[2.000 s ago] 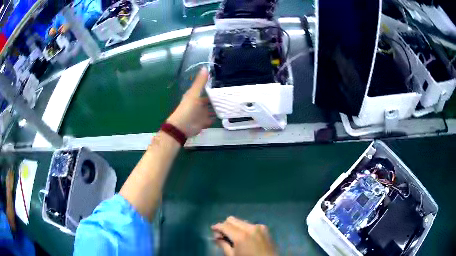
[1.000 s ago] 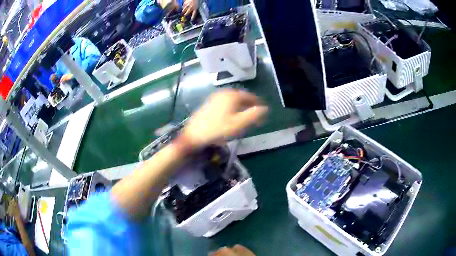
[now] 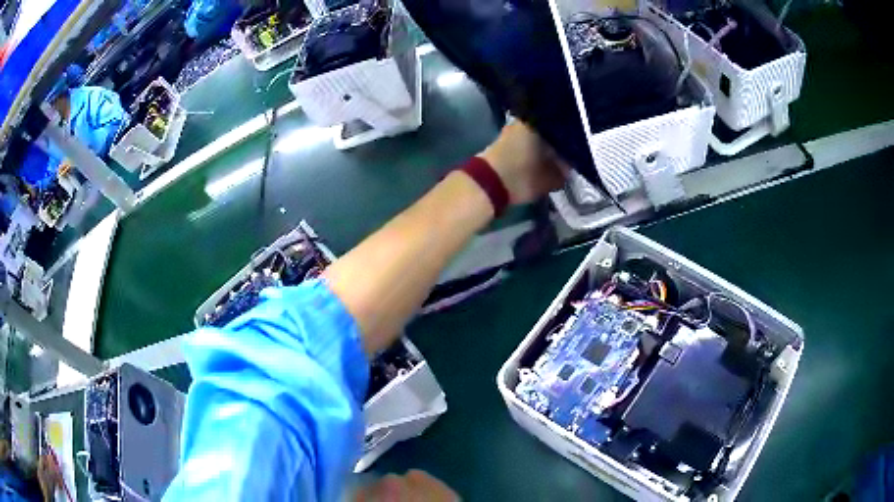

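My left hand [image 3: 529, 165], with a dark red wrist band, reaches to the lower edge of a large black panel [image 3: 510, 59]. Its fingers are hidden there, so its hold cannot be told. The panel leans in front of a white open unit [image 3: 647, 147]. Another white open housing [image 3: 417, 397] lies under my left forearm, which hides its middle. My right hand [image 3: 404, 486] is at the bottom edge, mostly cut off. A white open housing [image 3: 779, 377] on the right shows a blue main board [image 3: 588, 363], coloured wires and a black block.
A pale rail [image 3: 843, 149] runs across the green bench. More open white units stand beyond it, at top centre [image 3: 363, 93] and top right [image 3: 765, 103]. A grey-sided unit [image 3: 152, 441] is at lower left. A person in a blue smock [image 3: 95, 120] is at upper left.
The white unit has come from the rail area onto the near bench, under my left arm. My left hand has since moved right to the black panel. The view has shifted.
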